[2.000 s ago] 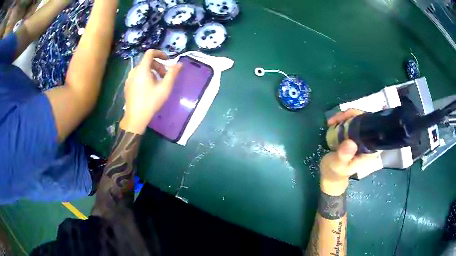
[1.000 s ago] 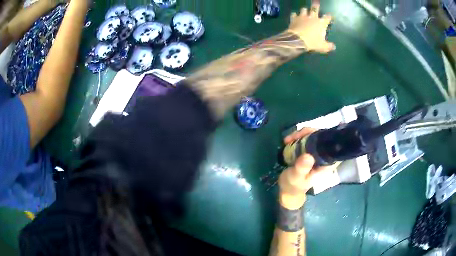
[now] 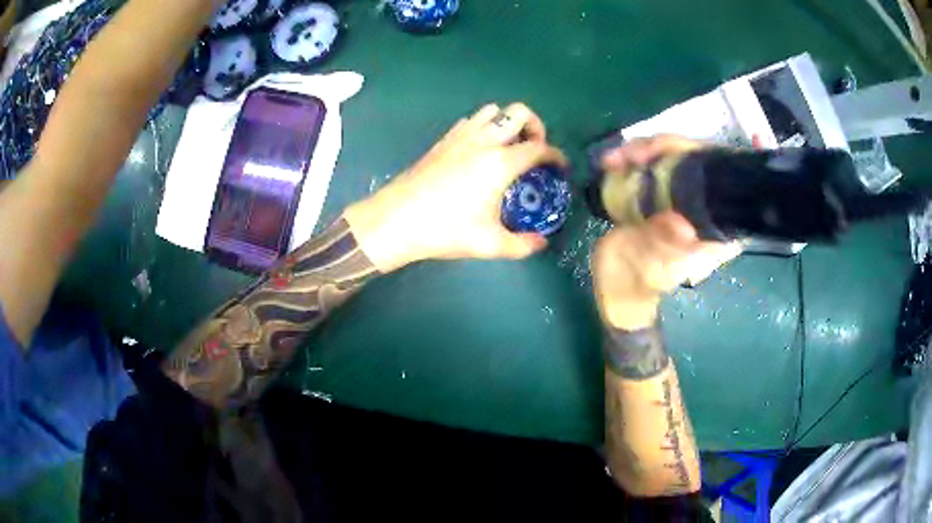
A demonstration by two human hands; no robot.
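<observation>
A round board assembly (image 3: 537,201) with a blue speckled face and pale centre lies on the green bench. My left hand (image 3: 475,189) grips it around its rim, thumb at the lower edge and fingers over the top. My right hand (image 3: 649,220) is closed around a black electric screwdriver (image 3: 761,192) with a tan band. The driver lies level, its front end a little to the right of the board and not touching it. The driver's tip is blurred and hard to make out.
A smartphone (image 3: 264,179) lies on a white sheet (image 3: 184,204) at left. White-faced round units (image 3: 305,34) sit at upper left, another blue-faced unit (image 3: 424,12) at the top. A white-grey screw feeder (image 3: 705,117) stands behind the driver. A neighbour's arm (image 3: 97,138) reaches across the left.
My left hand has come back from its far reach and now holds a blue-faced board. A blue-faced unit now shows at the top edge. My right hand still holds the driver.
</observation>
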